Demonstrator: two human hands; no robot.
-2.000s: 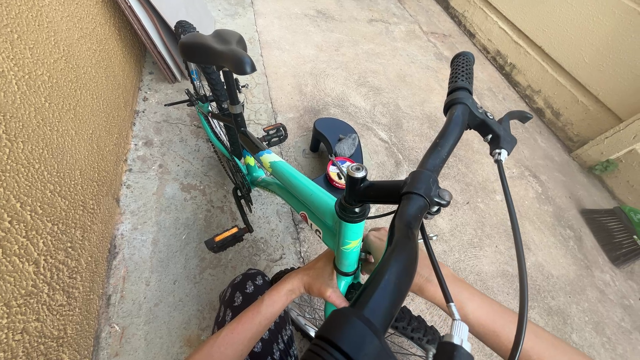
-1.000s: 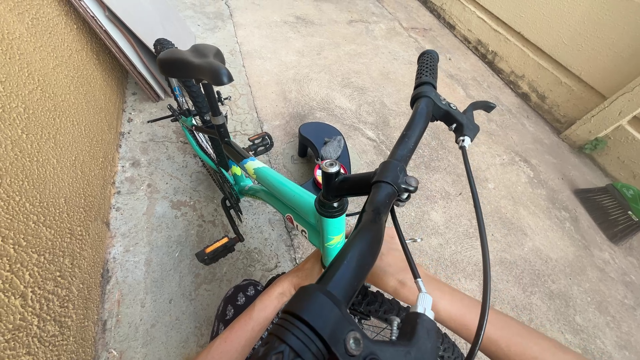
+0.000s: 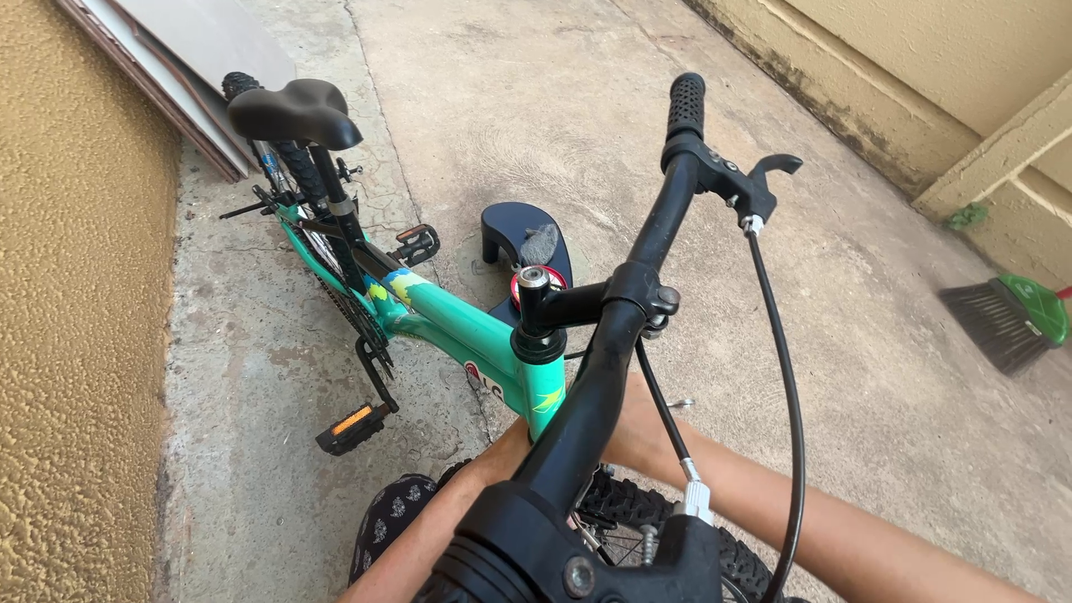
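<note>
A small bicycle with a green frame (image 3: 456,318) stands before me, its black handlebar (image 3: 607,368) crossing the view. My left hand (image 3: 511,444) reaches in beside the lower end of the head tube, its fingers hidden behind the frame and handlebar. From the other side comes my right hand (image 3: 638,427), partly covered by the handlebar, near the top of the front wheel (image 3: 628,502). What either hand holds is hidden. A brake lever (image 3: 779,167) with a black cable sits near the far grip (image 3: 687,105). The saddle (image 3: 293,113) is at the upper left.
A dark blue stool (image 3: 511,218) beyond the frame carries a grey cloth (image 3: 540,244) and a round red tin (image 3: 548,278). A textured wall (image 3: 84,335) runs along the left, with leaning boards (image 3: 201,50) behind the bicycle. A green broom head (image 3: 1026,310) lies at right.
The handlebar and frame sit farther left in view than two seconds ago. My left hand's fingers, seen earlier on the lower head tube and fork, are now hidden.
</note>
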